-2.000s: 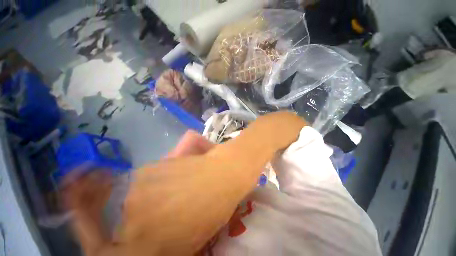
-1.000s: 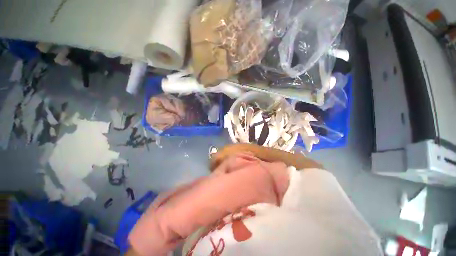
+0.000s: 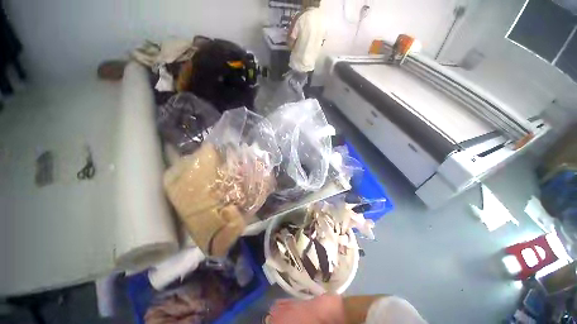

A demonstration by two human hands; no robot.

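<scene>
Folded pink cloth (image 3: 305,310) lies at the bottom edge, against a bare forearm (image 3: 356,309) with a white sleeve (image 3: 393,312). The edge cuts off the cloth and the arm. Neither of my hands can be seen, so the grip on the cloth is hidden. Just beyond the cloth stands a round white bucket (image 3: 271,267) full of cream and dark offcuts.
A pale table (image 3: 57,234) bears a white roll (image 3: 140,164), scissors (image 3: 86,166), a dark flat block (image 3: 44,168), a tan packet (image 3: 201,197) and clear bags (image 3: 304,142). Blue crates (image 3: 256,288) flank the bucket. A cutting machine (image 3: 405,126) and a person (image 3: 306,39) are beyond.
The view has lifted and swung, bringing in the table, machine and person. The pink cloth and forearm, large before, now show only at the bottom edge.
</scene>
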